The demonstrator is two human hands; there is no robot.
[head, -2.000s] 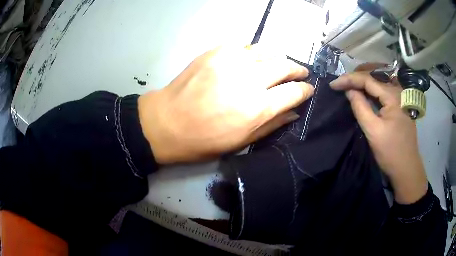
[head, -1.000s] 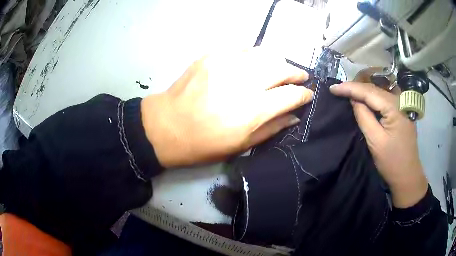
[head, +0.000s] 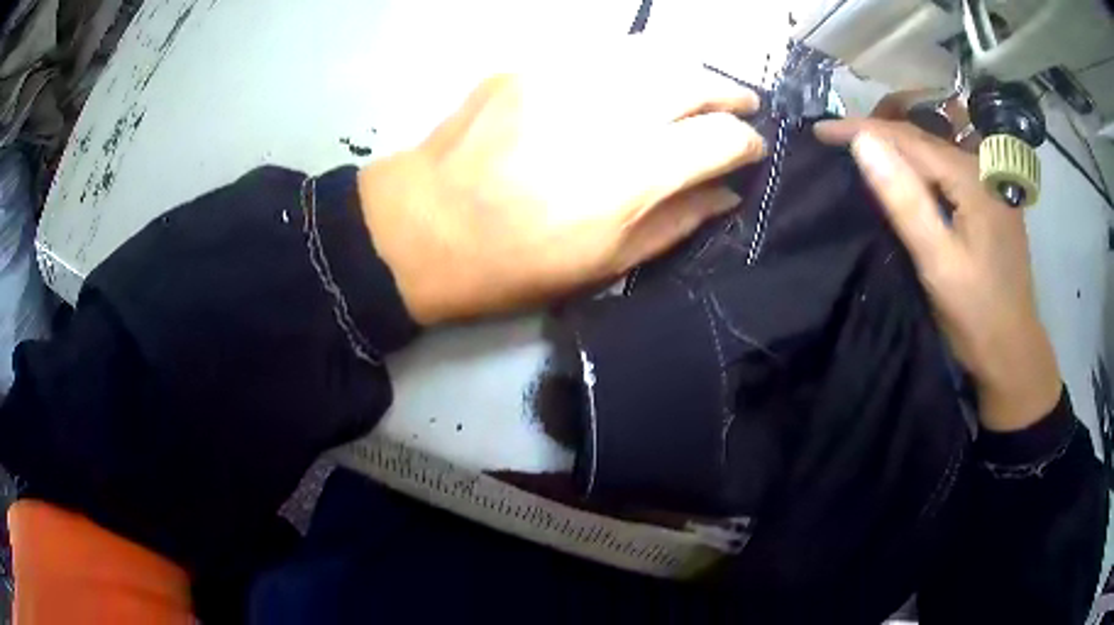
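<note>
A dark garment piece (head: 806,366) with pale stitch lines lies on the white table and hangs over its front edge. Its upper end is at the presser foot (head: 800,95). My left hand (head: 550,202) lies palm down over the cloth's left side, fingers spread and fingertips on the cloth just left of the foot; its thumb is hidden. My right hand (head: 959,232) holds the cloth between thumb and forefinger just right of the foot. The needle tip cannot be made out. A band-like part (head: 648,397) with a pale edge faces me.
The white machine head (head: 880,43) is at the upper right, with a ribbed cream knob (head: 1009,169) beside my right hand. A ruler scale (head: 525,510) runs along the table's front edge. Greyish cloth (head: 37,73) is heaped at the far left. An orange patch (head: 92,568) shows at lower left.
The view has shifted, so table, cloth and hands sit higher in the picture and more ruler shows. My right thumb has moved up closer to the forefinger. My left hand stays on the cloth.
</note>
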